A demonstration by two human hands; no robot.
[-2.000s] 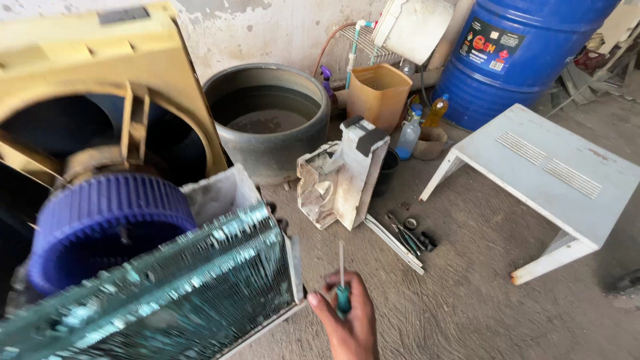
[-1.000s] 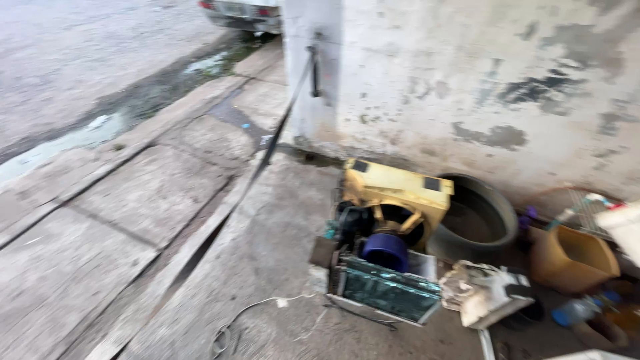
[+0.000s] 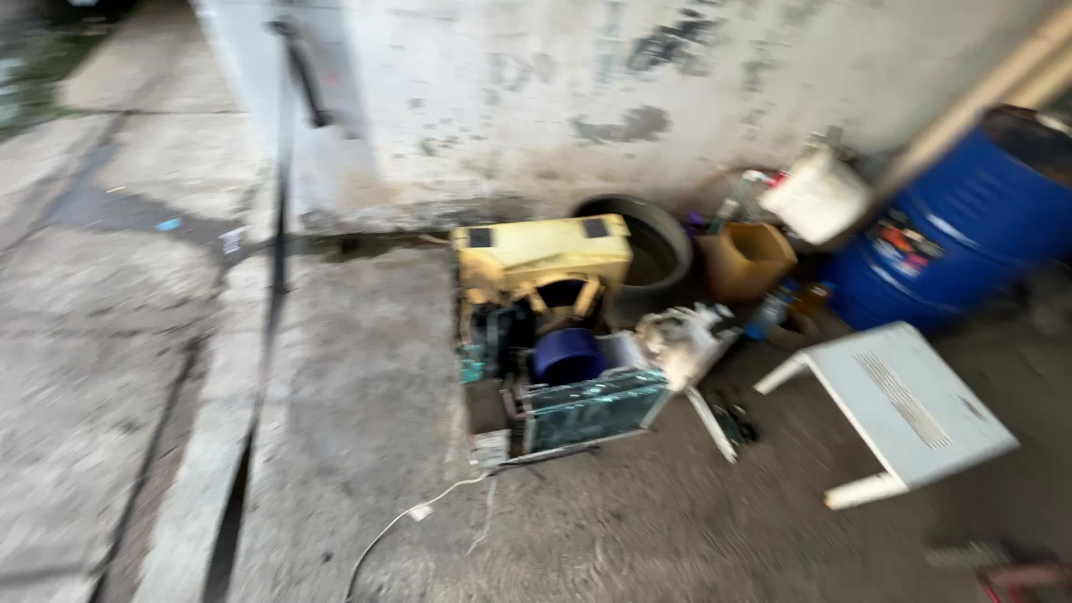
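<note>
Neither my left hand nor my right hand shows in the head view. An opened window air conditioner stands on the concrete floor, somewhat blurred. Its finned coil [image 3: 596, 416] faces me, with a purple blower wheel [image 3: 569, 356] just behind it and a yellow housing [image 3: 544, 251] at the back. A pale cord [image 3: 394, 523] runs from its base across the floor. A dirty white part [image 3: 682, 343] stands to the right of the coil. Several dark hand tools [image 3: 737, 423] lie beyond it, beside a white strip [image 3: 712, 425].
Behind the unit is a round tub [image 3: 682, 239] of water. An orange container [image 3: 749, 264], a blue drum [image 3: 946, 222] and a white metal cover standing like a low table [image 3: 913, 402] are at right. A floor channel [image 3: 239, 477] runs along the left, and a peeling wall [image 3: 502, 100] stands behind.
Two seconds ago a hand held a screwdriver near the coil; it is out of view now. The view has pulled back and swung widely.
</note>
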